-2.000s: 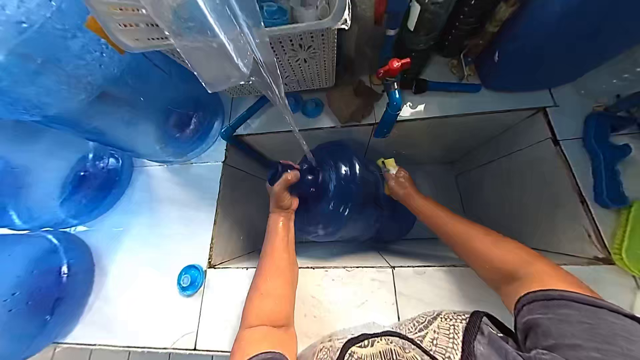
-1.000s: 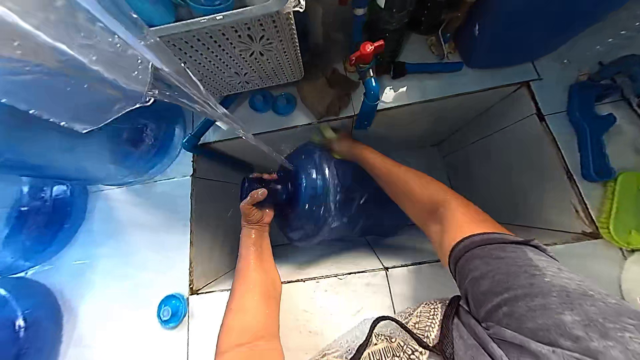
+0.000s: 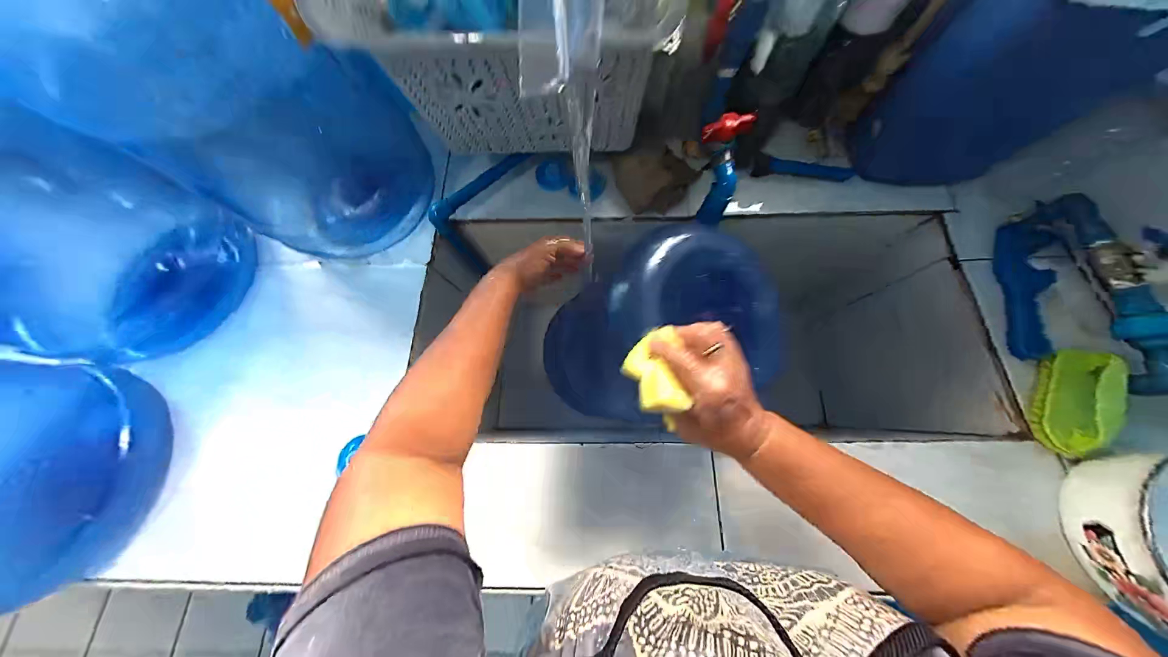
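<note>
A blue plastic water jug [image 3: 703,274] stands tilted in the tiled basin [image 3: 876,310], its round base turned up toward me; its lower part is blurred. My left hand [image 3: 550,263] is at the jug's left, beside the falling stream of water [image 3: 582,137]; whether its fingertips touch the jug cannot be seen. In my right hand [image 3: 716,388] is a yellow sponge [image 3: 659,370], held over the near side of the jug.
Large blue jugs [image 3: 338,164] stand at the left. Behind the basin are a perforated plastic basket [image 3: 511,100], a red-handled valve [image 3: 728,127] and blue pipe. A blue cap [image 3: 349,453], a green plastic basket [image 3: 1081,401] and a blue brush-like tool [image 3: 1020,292] lie around it.
The jug, lying on its side with my left hand at its neck earlier, now has its base turned up. My left hand has left the neck, and the right hand with the sponge has come nearer to me.
</note>
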